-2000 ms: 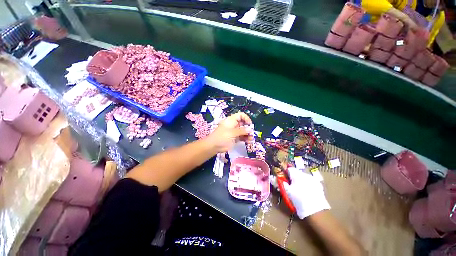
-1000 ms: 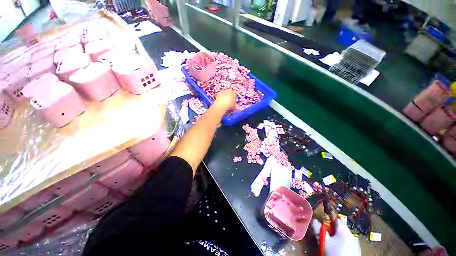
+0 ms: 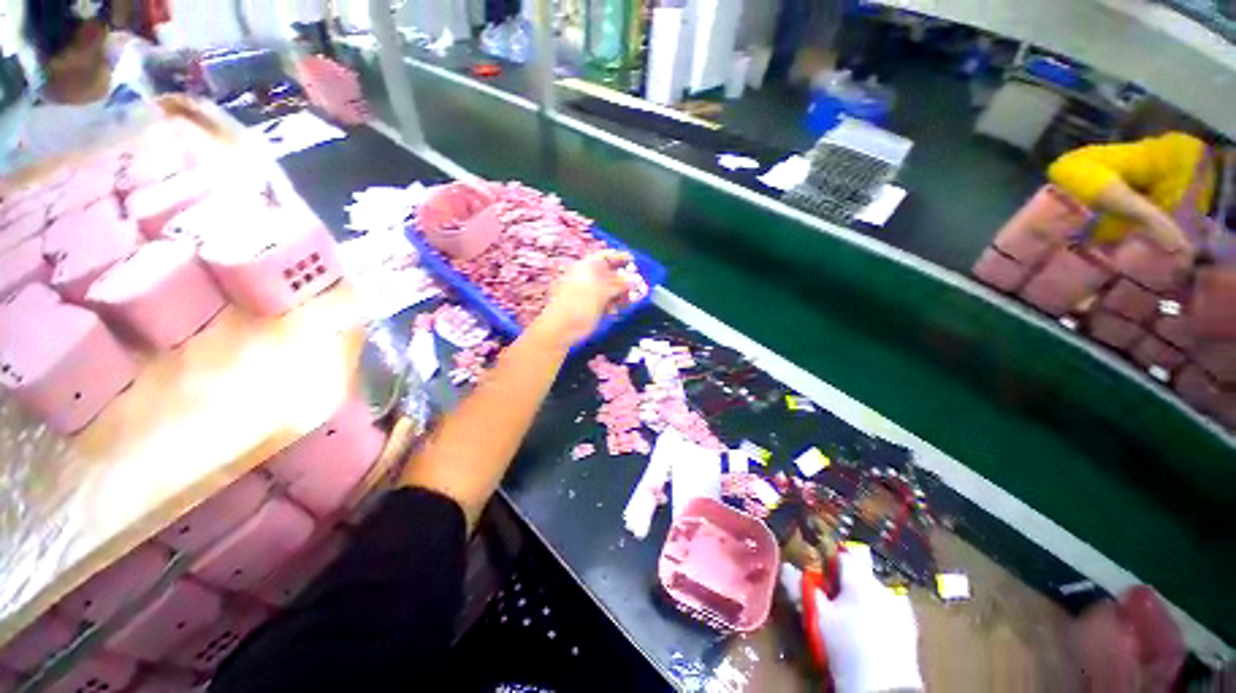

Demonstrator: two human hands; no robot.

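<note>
My bare left hand [image 3: 586, 293] is over the right end of the blue tray [image 3: 477, 301], which is heaped with tiny pink moulded pieces [image 3: 522, 251]. Its fingertips are closed on a small pale pink piece. My gloved right hand [image 3: 868, 626] holds the red-handled cutters [image 3: 813, 616] at the lower right. A pink open housing [image 3: 720, 566] stands on the bench just left of the cutters, with small pieces inside. Another housing [image 3: 458, 224] rests in the tray.
White strips [image 3: 664, 477] and loose pink pieces [image 3: 624, 406] lie behind the housing. Wires [image 3: 881, 508] with white and yellow pieces lie right. Stacked pink housings [image 3: 149, 298] fill the left. A green belt [image 3: 813, 366] runs behind. A person in yellow sleeves [image 3: 1118, 190] is across it.
My left hand went from beside the open housing to the tray's pieces, and now is raised slightly with a small piece. The view has shifted left. My right hand still holds the cutters.
</note>
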